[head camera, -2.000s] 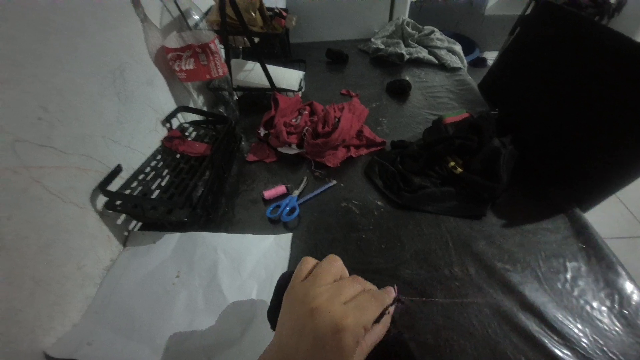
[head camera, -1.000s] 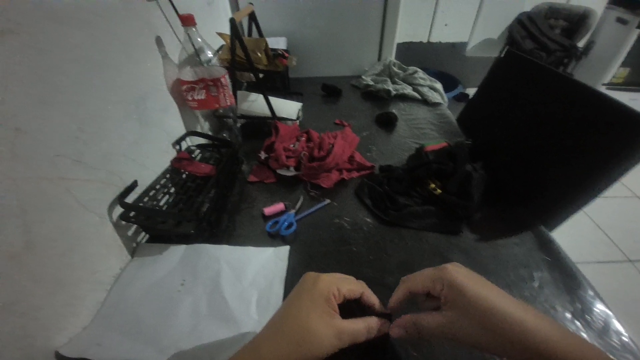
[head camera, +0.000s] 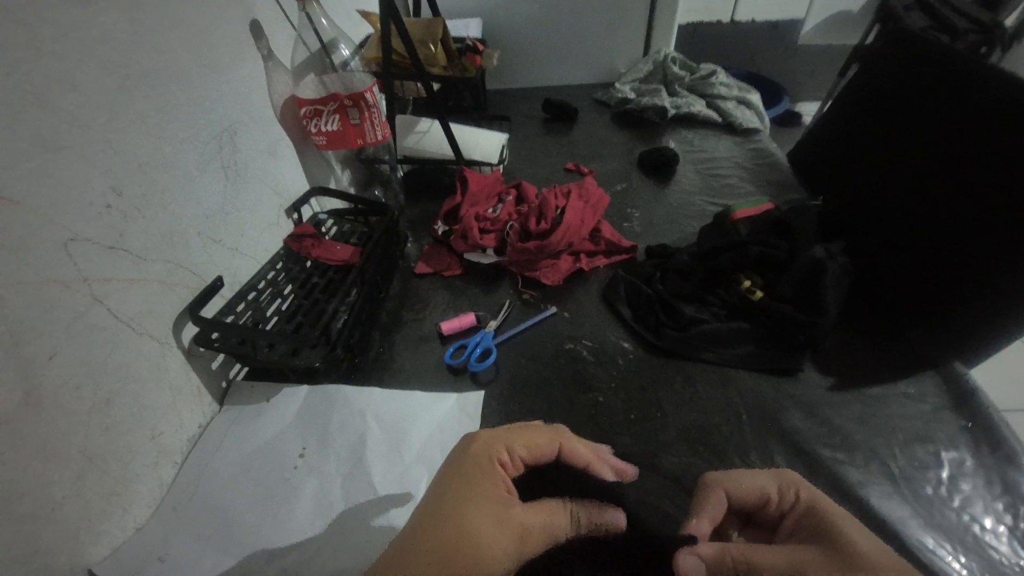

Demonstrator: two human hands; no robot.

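At the bottom edge my left hand (head camera: 520, 496) curls around a piece of black cloth (head camera: 600, 552), thumb and fingers spread across it. My right hand (head camera: 768, 520) pinches the right part of that cloth between thumb and forefinger. Its lower part is cut off by the frame, and its outline is lost against the dark table cover. Blue-handled scissors (head camera: 474, 350) lie just beyond the left hand, touching or beside a thin blue stick (head camera: 526, 326). A spool of pink thread (head camera: 458, 323) is left of the blades.
White paper (head camera: 344, 456) covers the near left. Farther off are a black basket (head camera: 296, 304), a plastic Coca-Cola bottle (head camera: 344, 120), crumpled red cloth (head camera: 552, 224), a black garment (head camera: 720, 304), small black bundles (head camera: 658, 162) and grey cloth (head camera: 688, 92). A large black object (head camera: 920, 216) stands at right.
Two seconds ago only one hand showed; one second ago both hands met at the fingertips. Now they are apart, with the black cloth between them.
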